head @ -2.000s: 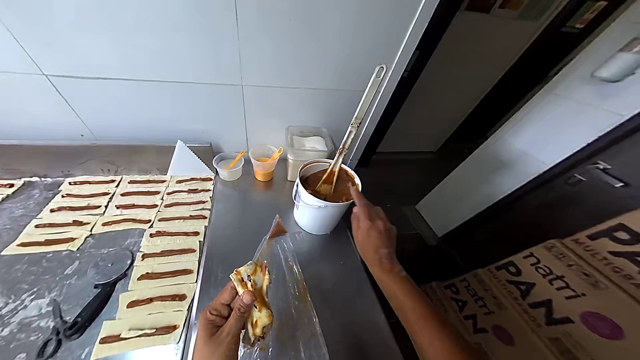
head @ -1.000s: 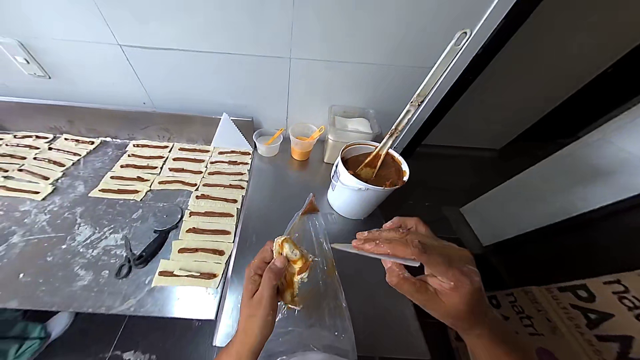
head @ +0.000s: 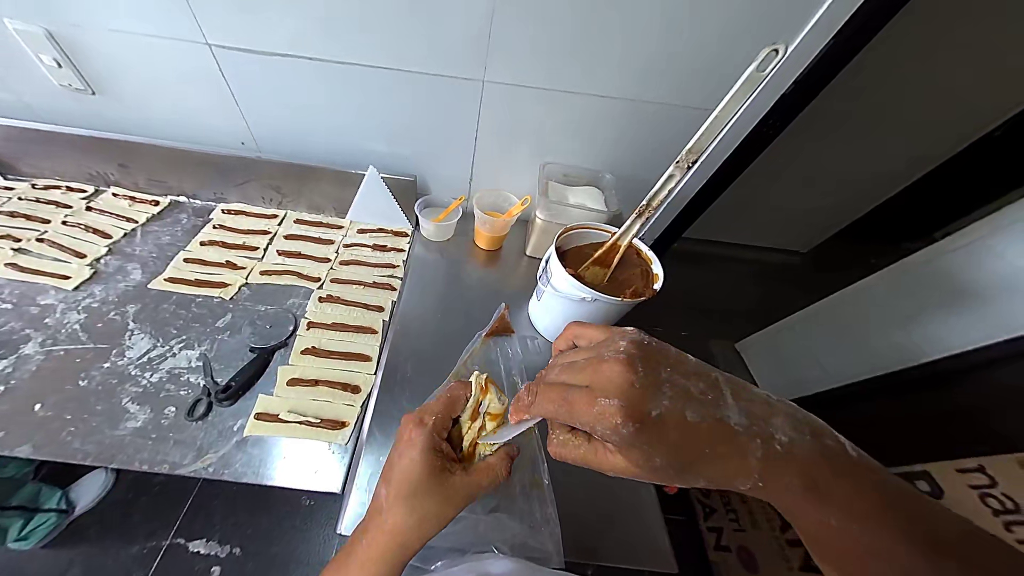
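Note:
My left hand (head: 440, 464) grips a crumpled piece of dough (head: 482, 416) smeared with brown filling. From the right, my right hand (head: 616, 404) holds a thin white scraper (head: 510, 432) whose edge touches that dough. Beneath both hands lies a clear plastic piping bag (head: 520, 512) with brown filling in its tip. Behind them stands a white bucket (head: 572, 308) of brown filling, with a long-handled spatula (head: 688, 160) leaning in it. Dough rectangles (head: 332, 352), each with a brown filling stripe, lie in rows to the left.
A pastry wheel cutter (head: 248, 376) and black-handled scissors (head: 204, 396) lie on the floured steel table (head: 120, 384). Against the wall are a toothed white scraper (head: 376, 200), two plastic cups (head: 490, 232) with orange spoons and a clear square container (head: 572, 200). Printed cardboard boxes (head: 744, 520) are low right.
My right hand, away from the dough and without a scraper two seconds ago, held the white scraper one second ago. It has since moved left, bringing the scraper against the dough in my left hand.

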